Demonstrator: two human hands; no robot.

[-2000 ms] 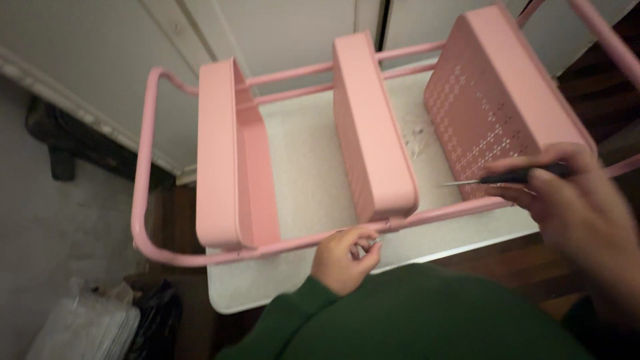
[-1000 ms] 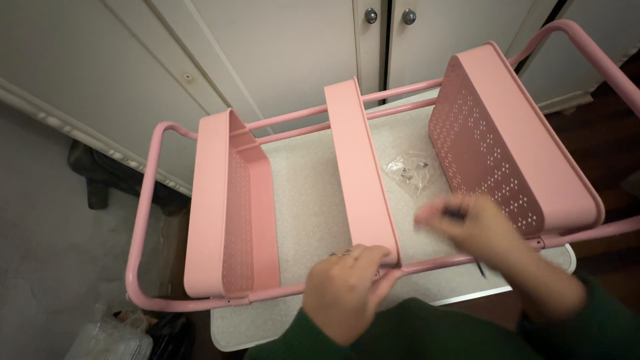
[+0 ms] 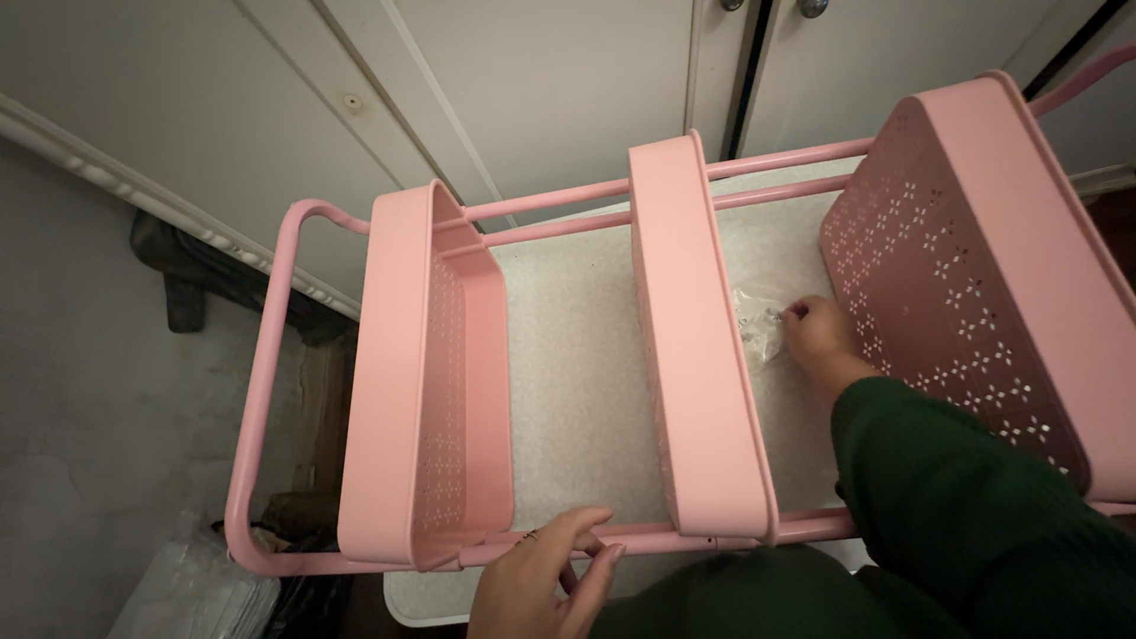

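Note:
A pink cart frame with three pink baskets lies on its side on a pale board [image 3: 577, 355]. The left basket [image 3: 390, 382], middle basket [image 3: 697, 346] and right basket [image 3: 1029, 266] stand on edge between pink tubes. My right hand [image 3: 821, 337] reaches between the middle and right baskets, its fingertips at a clear plastic bag [image 3: 759, 328] of small hardware; whether they grip a piece cannot be told. My left hand [image 3: 550, 577], fingers apart and a ring on one, is beside the near pink tube [image 3: 648, 541], left of the middle basket's lower end. No tool shows in either hand.
Pale cabinet doors [image 3: 550, 89] with round knobs [image 3: 812, 7] stand behind the cart. At the lower left are clear plastic wrapping [image 3: 191, 577] and a black bag [image 3: 311, 603]. A dark object [image 3: 182, 275] lies along the cabinet's base at the left.
My right hand, which held a dark-handled tool two seconds ago, has moved to the plastic bag without it. My left hand has come off the middle basket's lower end, and its fingers have spread.

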